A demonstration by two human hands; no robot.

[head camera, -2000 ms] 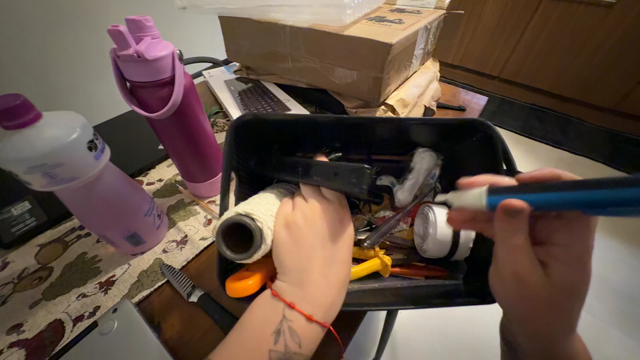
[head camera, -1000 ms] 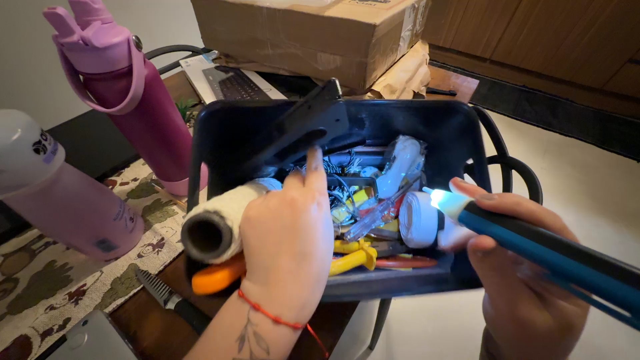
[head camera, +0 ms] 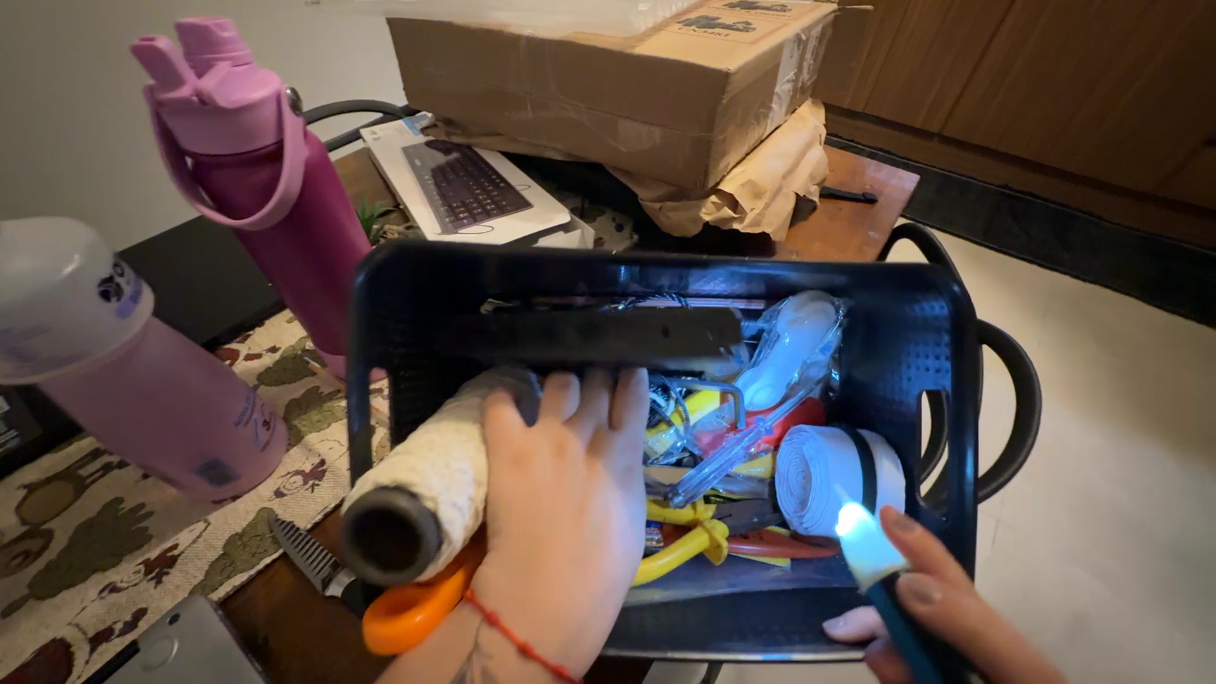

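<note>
A black plastic basket (head camera: 807, 632) holds mixed tools and supplies. My left hand (head camera: 565, 503) reaches inside, beside a roll of cream textured material (head camera: 442, 475), its fingertips at a blurred flat black object (head camera: 608, 334); whether they grip it is unclear. My right hand (head camera: 950, 598) holds a lit penlight (head camera: 879, 560) over the right front of the basket. Its light falls near a white rolled strap (head camera: 817, 480) with a black band. Also inside are a white item in clear plastic (head camera: 793, 347), a hex key (head camera: 736, 399), yellow-handled pliers (head camera: 689, 541) and an orange handle (head camera: 418, 613).
Two bottles, one pale pink (head camera: 171, 408) and one magenta (head camera: 285, 228), stand on the left over a patterned cloth (head camera: 304, 408). A serrated knife (head camera: 309, 556) lies left of the basket. Behind are a keyboard box (head camera: 465, 185) and a cardboard box (head camera: 570, 85) on crumpled paper.
The penlight, unlit two seconds ago, now shines into the basket, and its tip points more toward the upper left. The black object, tilted a second ago, lies roughly level across the basket.
</note>
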